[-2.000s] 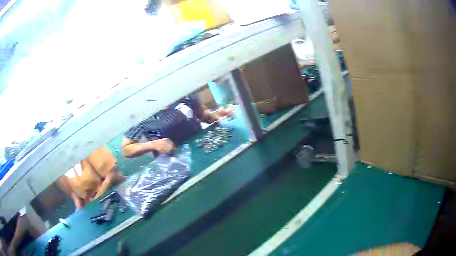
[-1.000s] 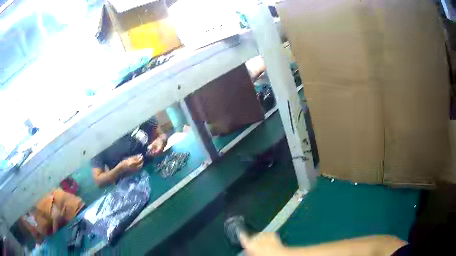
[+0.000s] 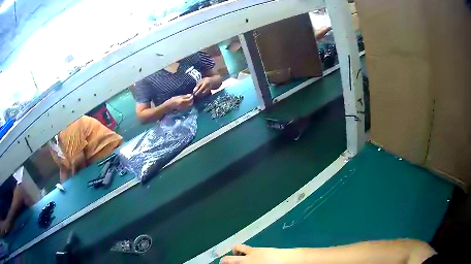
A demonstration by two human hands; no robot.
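Observation:
A fan unit (image 3: pixel 133 244) with a round spoked head lies flat on the dark green conveyor belt (image 3: pixel 222 175) at the lower left. A dark unit (image 3: pixel 67 249) lies left of it, cut off by the bottom edge. Another dark unit (image 3: pixel 283 124) is farther up the belt. My right hand (image 3: pixel 247 254) is at the bottom edge, over the near belt rail, right of the spoked unit and apart from it. Its fingers are partly cut off, so anything in its grasp is hidden. My left hand is out of the picture.
The shelf post (image 3: pixel 352 82) and cardboard sheet (image 3: pixel 413 87) stand by the green bench (image 3: pixel 356 206). Across the belt lie a plastic bag (image 3: pixel 162 142), small metal parts (image 3: pixel 224 105) and dark handle shells (image 3: pixel 107 172). Seated people work there; one wears a striped shirt (image 3: pixel 168 85).
The view has shifted right and down, then left. My right hand, reaching to a grey unit on the belt a second ago, is now lower in view by the near rail.

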